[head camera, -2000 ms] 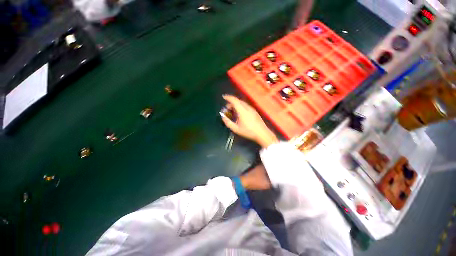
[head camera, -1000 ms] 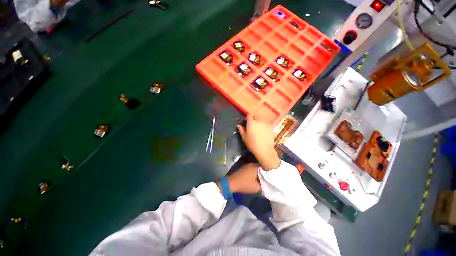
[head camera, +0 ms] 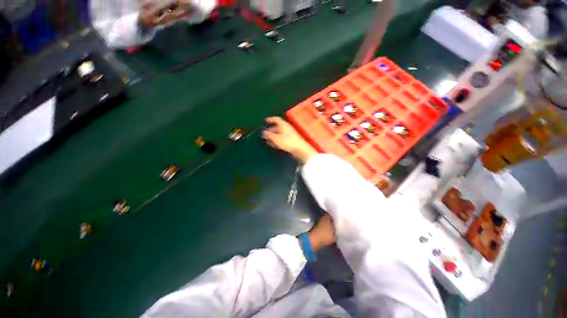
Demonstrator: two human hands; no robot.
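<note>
My right hand (head camera: 287, 138) reaches over the green bench mat, just left of the orange-red tray (head camera: 297, 116). Its fingertips are closed around a small dark part (head camera: 269, 126), blurred and low at the mat. My left hand (head camera: 322, 233), with a blue band at the wrist, is partly hidden under my right sleeve; its fingers do not show. Tweezers (head camera: 293, 191) lie on the mat between my hands. A small unit (head camera: 236, 133) and a dark piece with a gold tail (head camera: 206, 146) lie left of my right hand.
More small parts (head camera: 169, 172) lie in a line towards the lower left. The tray holds several units. The white press base (head camera: 461, 281) with orange-brown fixture blocks (head camera: 485, 233) stands right. A black tray (head camera: 93, 93) and another person's hands (head camera: 163, 13) are across the bench.
My right hand has moved from the tray's near corner out to the left, over the mat. My left hand stays near my lap. The view has shifted, so the bench items sit elsewhere in it.
</note>
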